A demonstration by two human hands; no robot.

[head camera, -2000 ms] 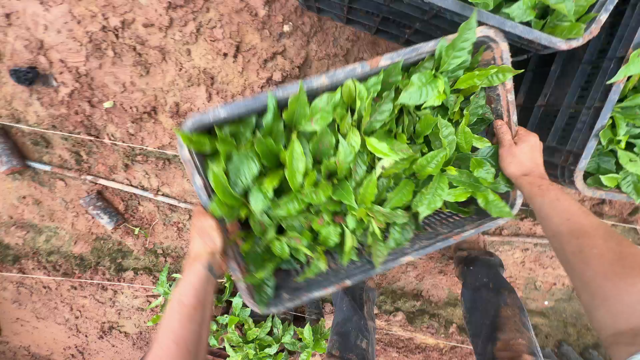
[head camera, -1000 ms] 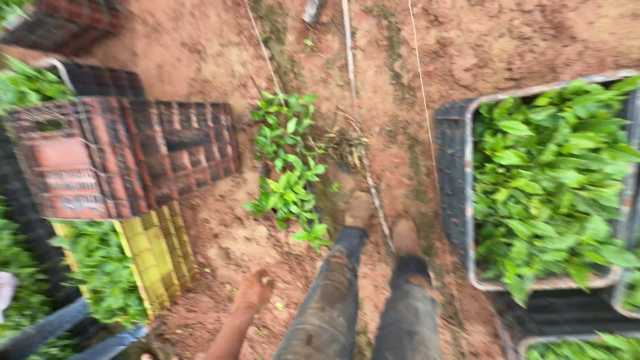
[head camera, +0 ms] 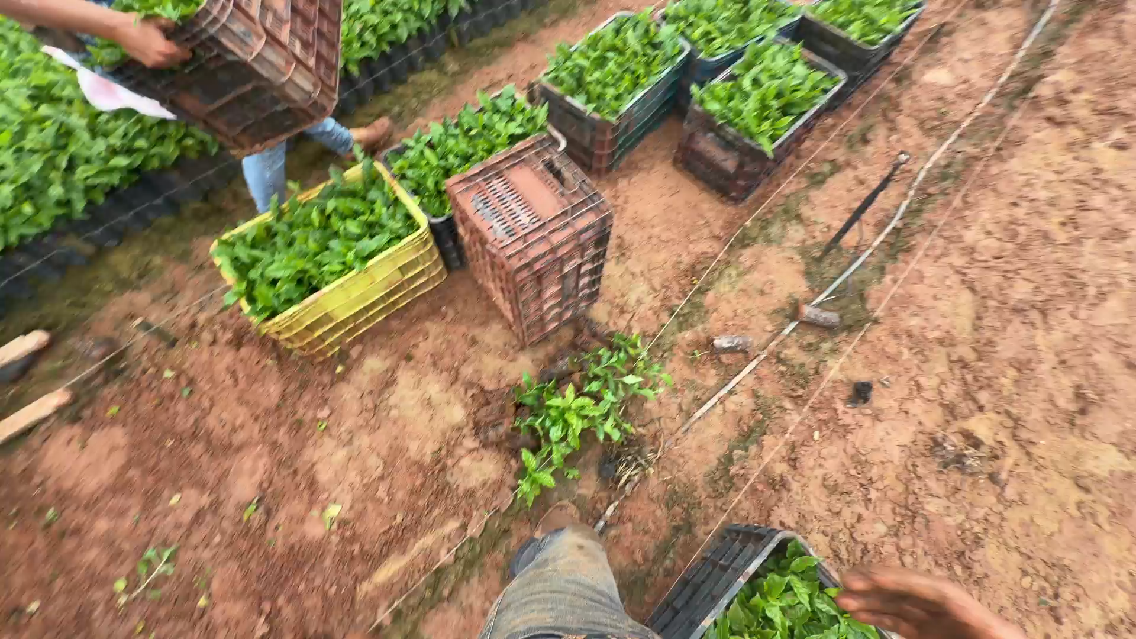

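Observation:
At the bottom right my right hand (head camera: 923,603) is held with its fingers extended and nothing in it, beside a black plastic crate (head camera: 723,577) filled with green leafy seedlings (head camera: 785,599). My left hand is out of the picture. Ahead of my leg, a small cluster of seedlings (head camera: 577,404) lies on the soil. Beyond it a muddy reddish-brown crate (head camera: 537,235) stands, its contents not visible. To its left is a yellow crate (head camera: 355,293) full of seedlings, and a dark crate of seedlings (head camera: 461,146) stands behind them.
At the upper left a co-worker's hand (head camera: 151,43) grips a dirty brown crate (head camera: 257,71) of plants. Several filled crates (head camera: 763,106) stand at the top. Strings and a pale hose (head camera: 825,293) cross the soil, near a dark stake (head camera: 861,209). Wooden pieces (head camera: 34,415) lie at left.
Two seconds ago both my hands held a crate of seedlings; now my right hand is free of it. The view has swung widely. The co-worker's crate is now lifted.

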